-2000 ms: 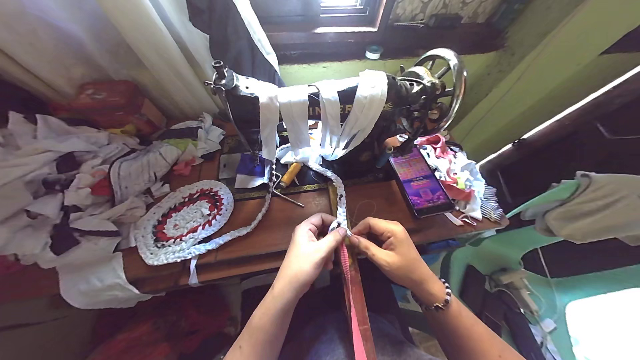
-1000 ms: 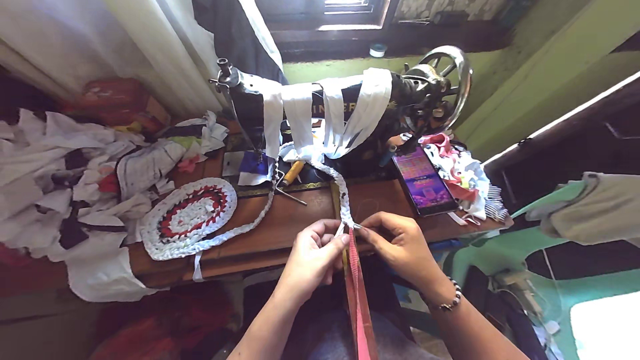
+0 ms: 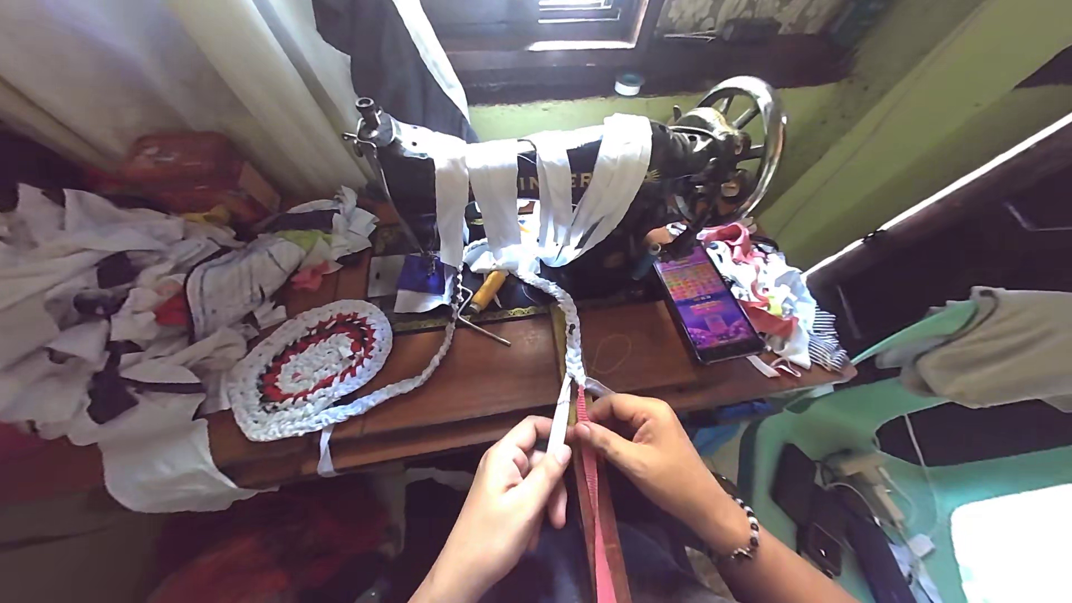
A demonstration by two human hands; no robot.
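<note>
A white braid of fabric strips (image 3: pixel 572 331) runs from the sewing machine down to the table's front edge. Below its end, my left hand (image 3: pixel 515 486) pinches a white fabric strip (image 3: pixel 559 414). My right hand (image 3: pixel 649 448) holds strands beside a pink strip (image 3: pixel 589 469), which hangs down over my lap; which strands its fingers grip is partly hidden. More white strips (image 3: pixel 494 193) drape over the black Singer sewing machine (image 3: pixel 578 167). An oval rug of white, red and black braided fabric (image 3: pixel 314 368) lies on the table at left, with a braid trailing from it.
A heap of fabric scraps (image 3: pixel 159 293) covers the left side. A lit phone (image 3: pixel 706 306) and more scraps (image 3: pixel 775 289) lie at right. A yellow-handled tool (image 3: pixel 488 291) and a bent metal rod (image 3: pixel 486 328) sit near the machine. A green chair (image 3: pixel 921 469) stands at right.
My hands have moved down from the braid's end and a little apart. The white strip now stretches from the braid to my left hand.
</note>
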